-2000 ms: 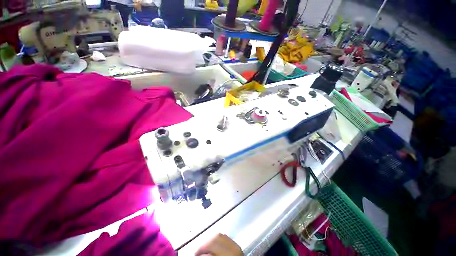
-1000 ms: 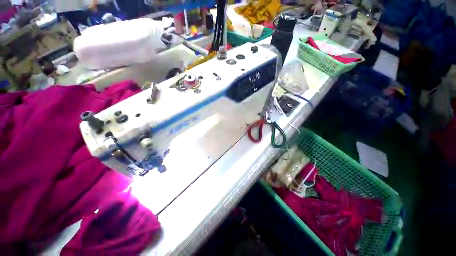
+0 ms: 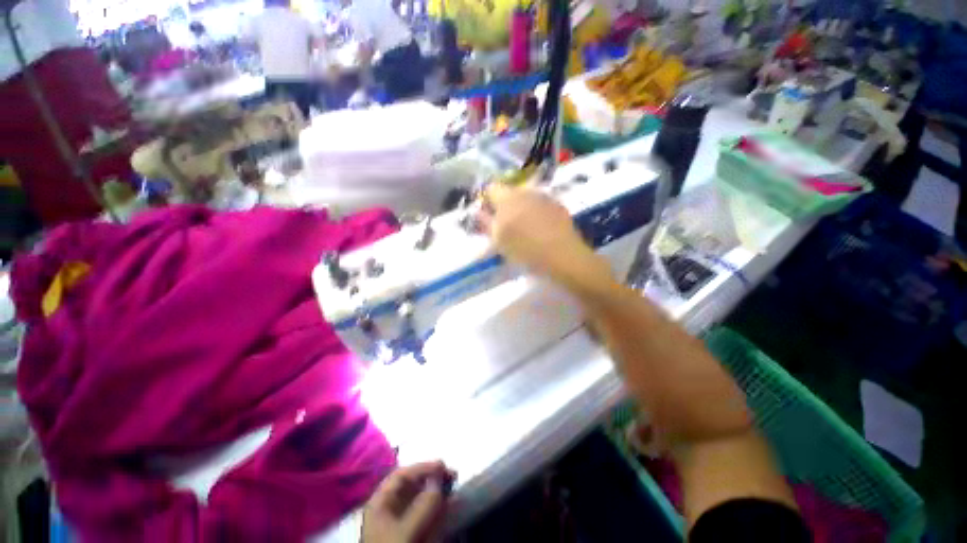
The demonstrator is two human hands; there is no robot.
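The white sewing machine (image 3: 467, 278) stands on the white table with its lamp glowing at the needle area. My right hand (image 3: 525, 225) is over the machine's top at the bobbin winder, fingertips down; blur hides whether they grip anything. My left hand (image 3: 408, 503) is low at the table's front edge, right of the fabric, with a small dark piece (image 3: 446, 480) at its fingertips, too blurred to name. Magenta fabric (image 3: 201, 318) lies piled left of the needle, with a yellow-orange strip (image 3: 66, 286) on it.
Behind the machine are a white container (image 3: 371, 143) and a dark flask (image 3: 680, 143). A light green basket (image 3: 790, 178) stands at the table's right. A green basket (image 3: 838, 435) with magenta pieces is under the edge, partly behind my right forearm.
Both hands have come into view since the last frame, the right reaching over the machine's top. The view has swung left, showing more of the fabric pile.
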